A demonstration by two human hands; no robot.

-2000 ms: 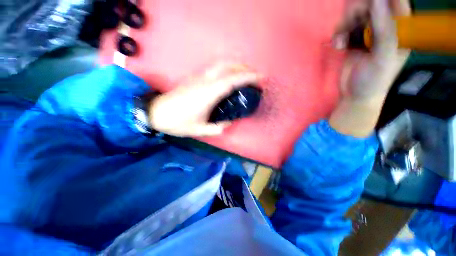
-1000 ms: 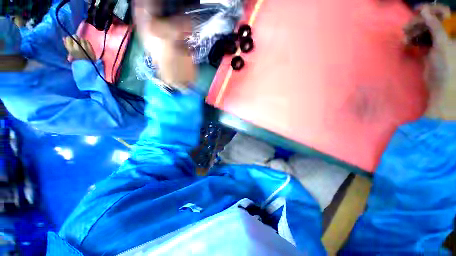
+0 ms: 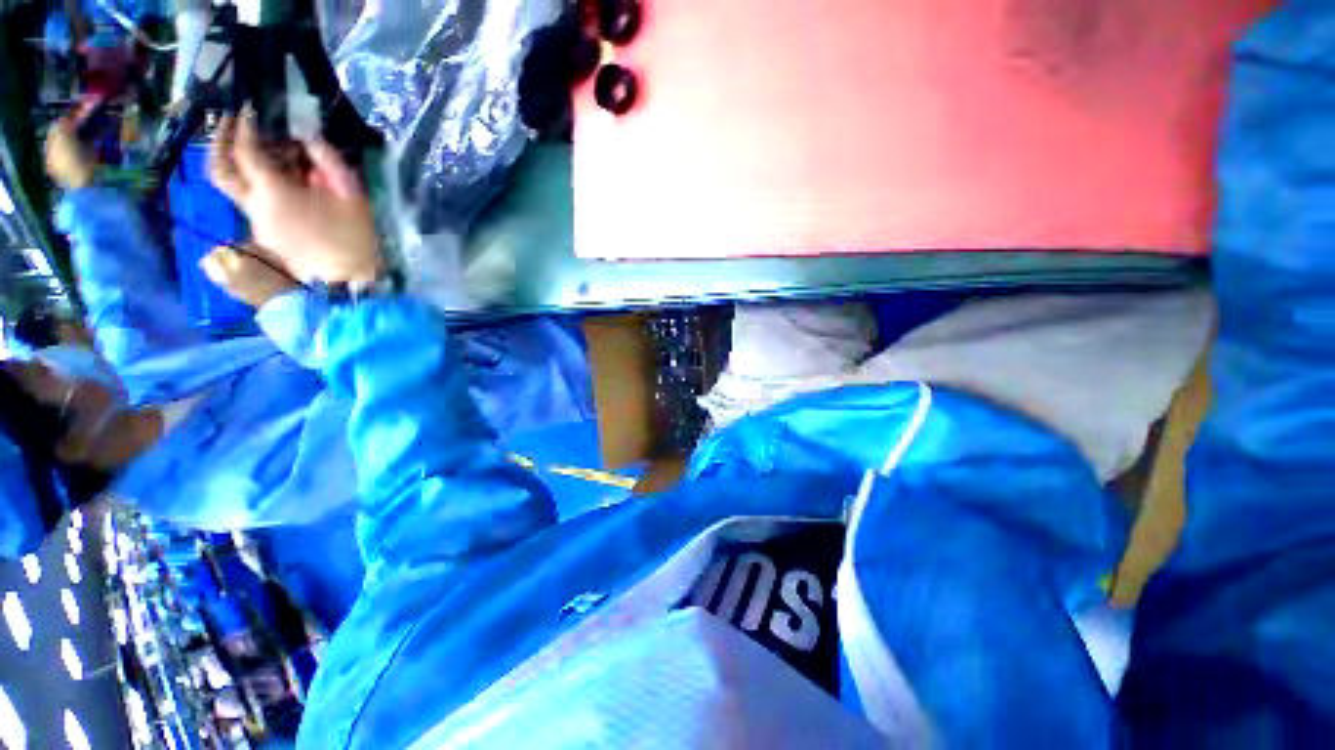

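Note:
My left hand [image 3: 311, 217] reaches out at the upper left, past the plastic bag. Its fingers look apart, close to a dark object [image 3: 278, 59] with a pale patch; no held part can be made out. My right hand is out of the picture; only its blue sleeve [image 3: 1266, 352] shows at the right edge. The pink-red mat [image 3: 908, 132] lies in front of me. Small black rings [image 3: 615, 88] lie at its upper left corner, beside a blurred black part [image 3: 554, 76].
A crinkled clear plastic bag [image 3: 439, 88] lies left of the mat. The green bench edge [image 3: 879, 276] runs below the mat. Another person in blue [image 3: 220, 440] is at the left, with a hand [image 3: 246, 274] near mine. A brown box side [image 3: 618, 388] shows under the bench.
The view has swung left. My left hand has gone from the black housing on the mat to the far left, past the bag. My right hand and the orange screwdriver have left the picture.

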